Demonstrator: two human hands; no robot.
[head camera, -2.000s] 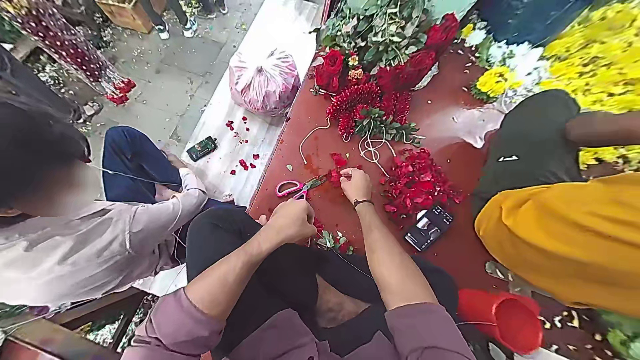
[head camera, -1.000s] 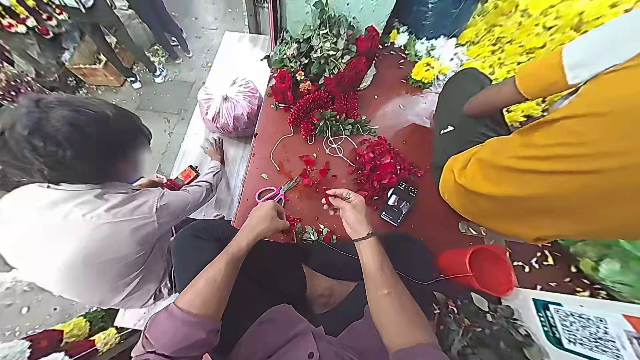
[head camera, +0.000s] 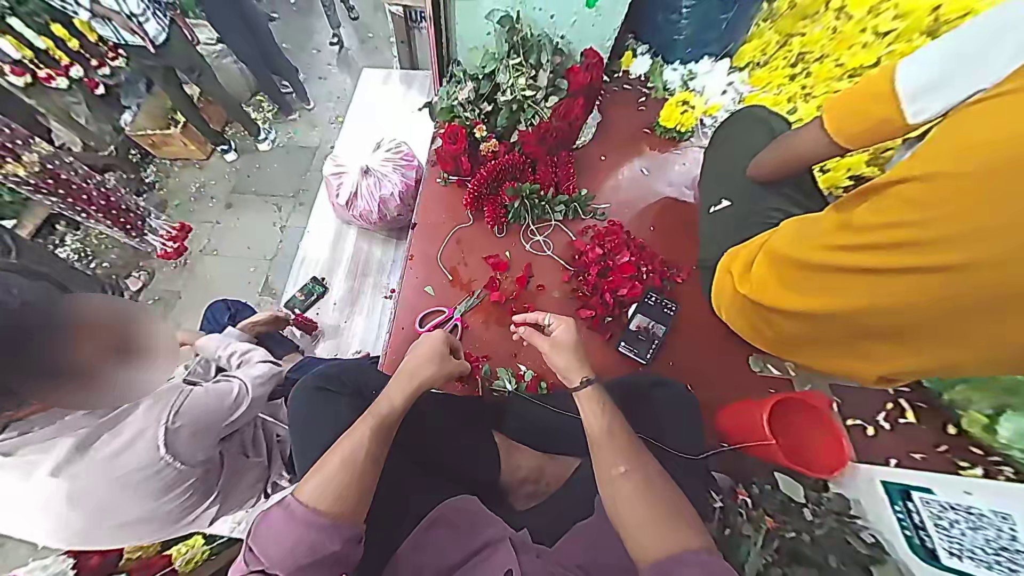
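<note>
My left hand (head camera: 434, 362) is closed low over the red tabletop, just below pink-handled scissors (head camera: 451, 314); what its fingers pinch is too small to tell. My right hand (head camera: 552, 342), with a ring and a dark wristband, pinches a small red petal or bud between thumb and finger. Loose red petals (head camera: 616, 268) are heaped beyond it, with a smartphone (head camera: 647, 327) at their near edge. Green leaf bits (head camera: 512, 380) lie between my hands. A thin thread (head camera: 680, 453) runs from near my lap to a red plastic cup (head camera: 788, 432).
Red flower garlands (head camera: 512, 180) with white string and rose foliage (head camera: 508, 80) lie at the back. A plastic bag of petals (head camera: 374, 184) rests on the white bench. One person sits close at the left, another in a yellow top at the right. Yellow flowers (head camera: 792, 48) fill the far right.
The person at the left has leaned back, and a phone lies near that person's hands. The scissors stay on the tabletop. The view has shifted.
</note>
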